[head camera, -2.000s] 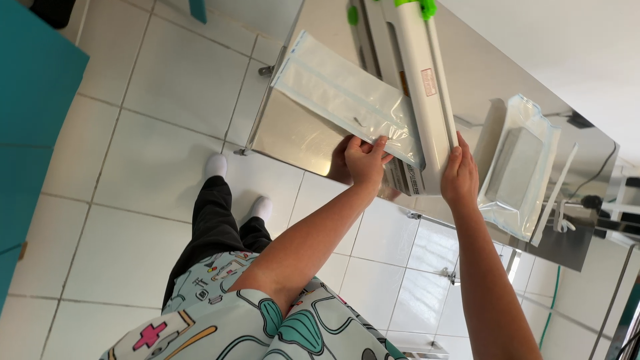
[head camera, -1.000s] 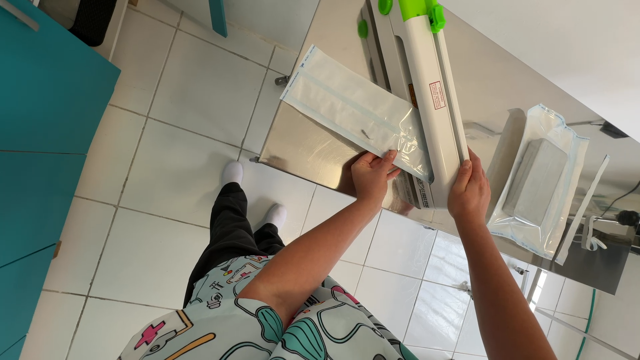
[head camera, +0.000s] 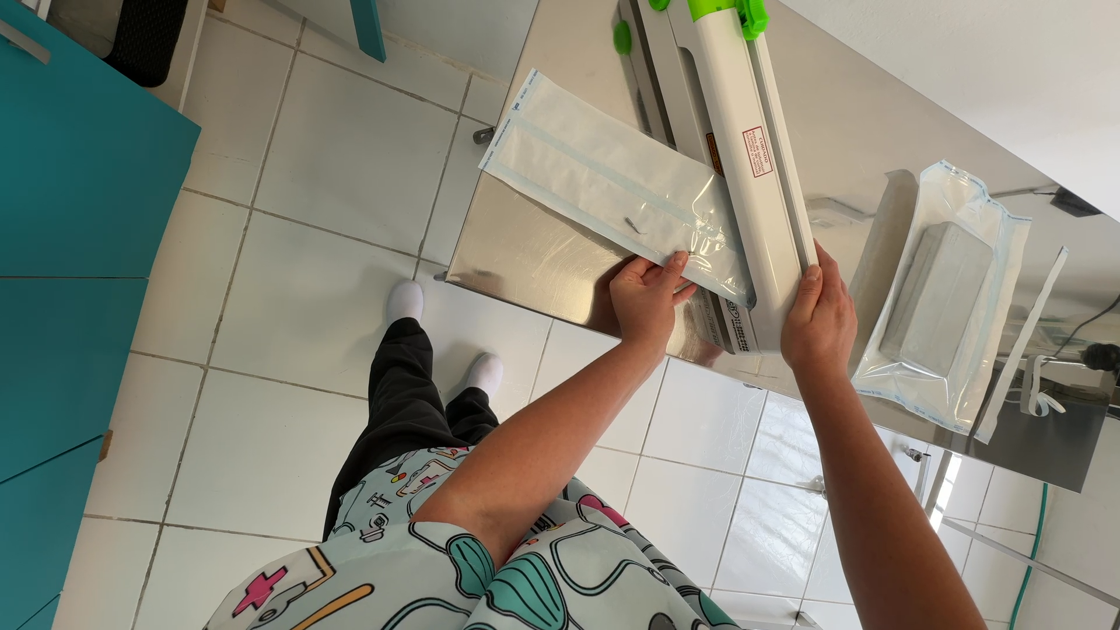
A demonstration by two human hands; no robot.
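A white pouch sealing machine [head camera: 744,149] with bright green parts lies on the stainless steel table [head camera: 525,254]. A paper-and-film sterilization pouch [head camera: 595,157] reaches under its long bar, with a small dark item inside. My left hand [head camera: 652,297] pinches the pouch's lower edge near the bar. My right hand [head camera: 820,315] rests against the bar's right side near its lower end, thumb on top. Right of it lies another pouch [head camera: 989,315], with a grey rectangular box [head camera: 941,297] inside.
Cut white strips [head camera: 1022,350] lie at the table's right end, close to a dark cable [head camera: 1089,324]. Teal cabinets [head camera: 79,210] stand at the left. White floor tiles [head camera: 289,289] and two feet in white shoes [head camera: 405,302] show below the table.
Both hands keep much the same places at the pouch and the sealer bar. The view has shifted somewhat since the earliest frame.
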